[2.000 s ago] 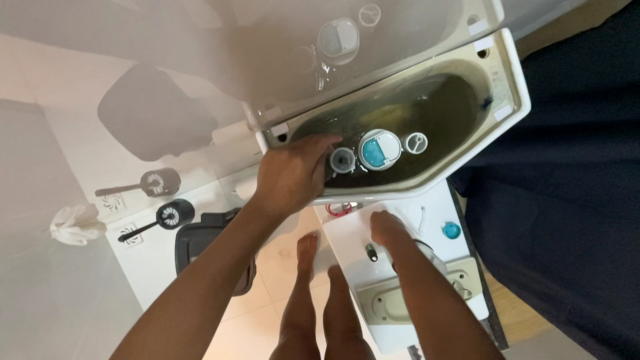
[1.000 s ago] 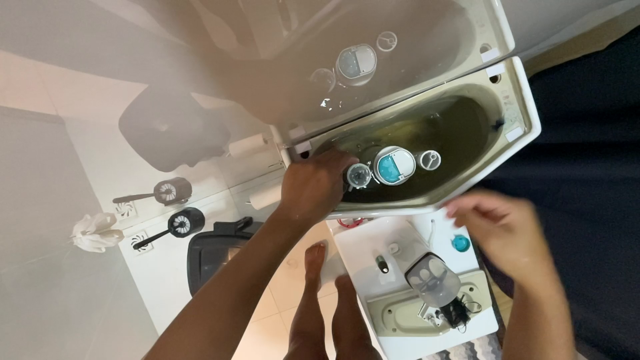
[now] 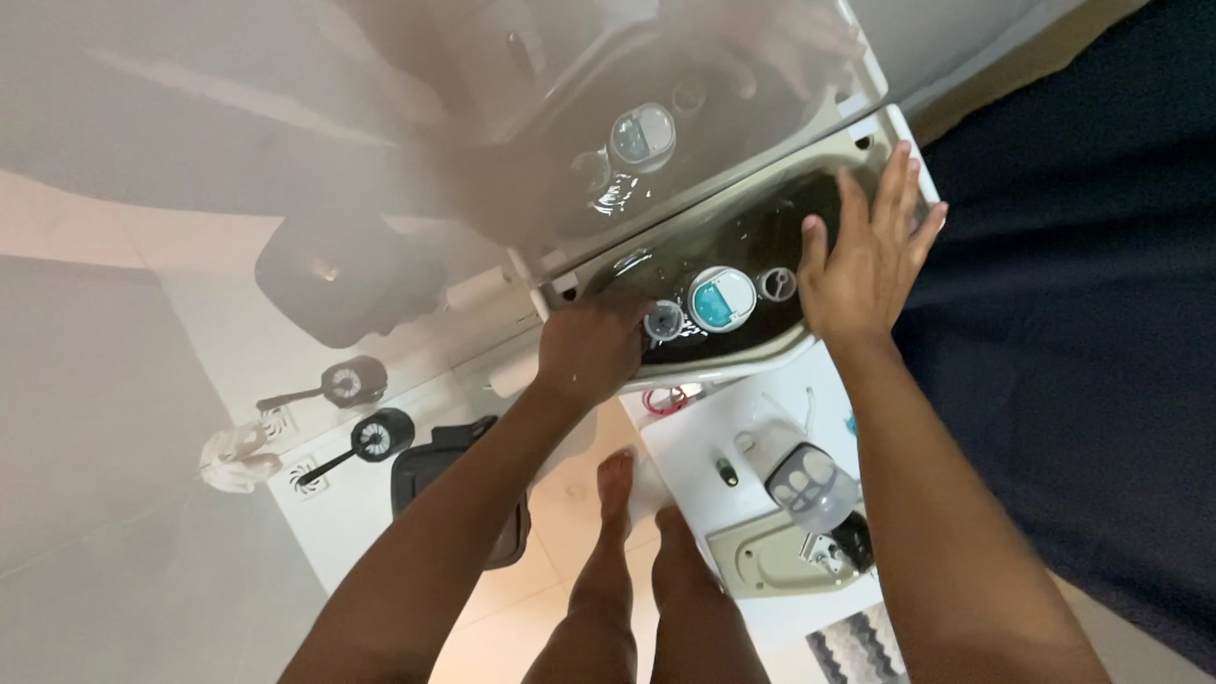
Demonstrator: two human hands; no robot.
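An uncovered toilet cistern (image 3: 684, 372) holds dark water. A round flush valve top with a blue and white button (image 3: 723, 299) stands in its middle, with a small clear round cap (image 3: 777, 284) to its right. My left hand (image 3: 591, 347) reaches over the near left rim, its fingers beside a grey round fitting (image 3: 663, 321); they are partly hidden, so whether they grip it I cannot tell. My right hand (image 3: 860, 252) is spread over the cistern's right end, fingers apart and holding nothing.
On the white surface below lie the cistern lid (image 3: 774, 556), a clear plastic container (image 3: 812, 486) and a small dark bottle-like object (image 3: 727, 472). A black bin (image 3: 461, 465) and a toilet brush (image 3: 377, 437) are at left. Dark blue fabric (image 3: 1073, 313) hangs at right; a glossy reflecting wall adjoins the cistern.
My right hand has moved from over the white surface up to the cistern's right end. My left hand stays by the grey fitting.
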